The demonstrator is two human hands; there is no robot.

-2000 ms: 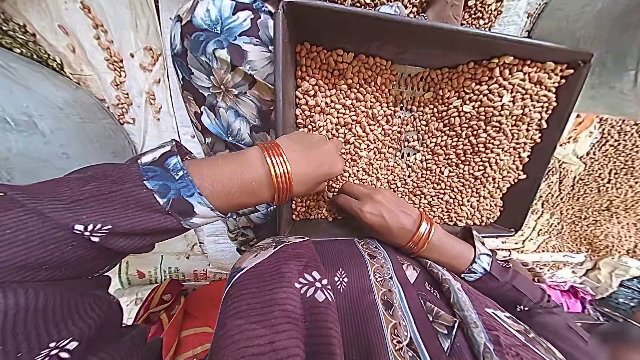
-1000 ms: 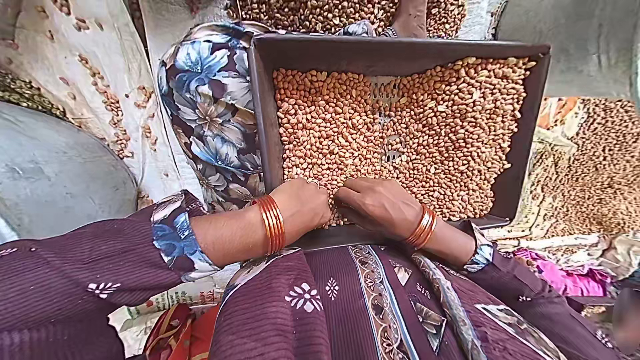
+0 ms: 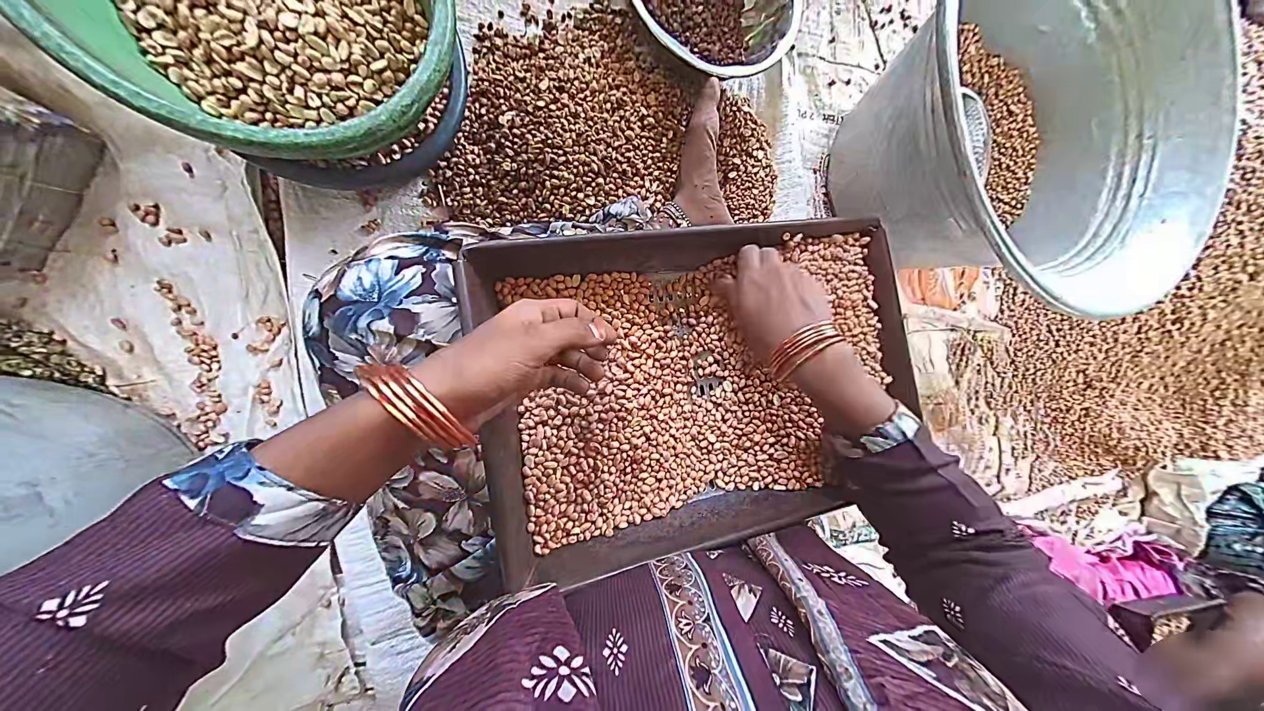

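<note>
A dark metal tray [image 3: 681,242] lies across my lap, filled with a layer of reddish-brown peanut kernels [image 3: 632,444]; slots show in its bottom near the middle. My left hand [image 3: 543,346] hovers over the tray's left part, thumb and fingertips close together; whether a kernel is between them I cannot tell. My right hand [image 3: 775,301] reaches to the far right part of the tray, fingertips down at the kernels near the far wall, and what they hold is hidden. Both wrists wear copper-coloured bangles.
A green basin [image 3: 395,128] of pale kernels stands far left. Beyond the tray are a kernel heap [image 3: 563,118], a bare foot [image 3: 701,168] and a metal bowl [image 3: 726,71]. A large metal tub [image 3: 908,168] leans far right, near spread kernels [image 3: 1136,365]. Sheet metal [image 3: 79,464] lies left.
My hands were together at the tray's near edge; now they are apart, the right one at the far side, the left one raised over the left part. The view has shifted to show more beyond the tray.
</note>
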